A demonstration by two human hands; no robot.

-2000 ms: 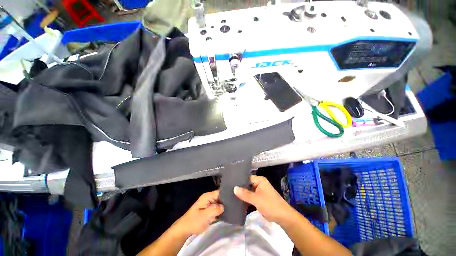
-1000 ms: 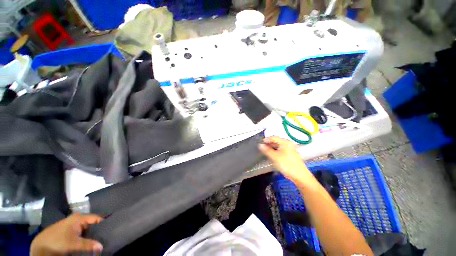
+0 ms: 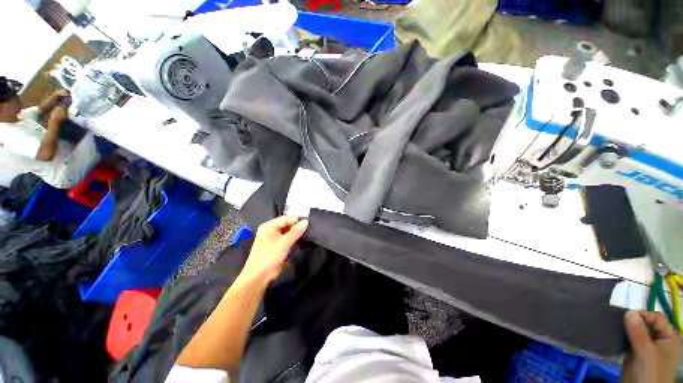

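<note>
A long dark grey band (image 3: 464,277) lies stretched along the front edge of the machine table. My left hand (image 3: 278,233) pinches its left end between thumb and fingers. My right hand (image 3: 653,336) holds its right end, near the frame's right edge and partly cut off by it. The charcoal garment body (image 3: 337,112) is heaped on the table behind the band, with pale lines along it. Its right part lies beside the needle area of the white sewing machine (image 3: 636,142).
A black phone (image 3: 613,222) and scissors (image 3: 662,295) with green and yellow handles lie at right. A second machine (image 3: 182,75) stands at left. Another person (image 3: 52,142) sits far left. Blue crates (image 3: 142,239) with dark fabric and a red stool (image 3: 132,323) are at lower left.
The view has turned left. The band now lies opened flat and taut between both hands; before, it sat folded, with my left hand beside its lower left end.
</note>
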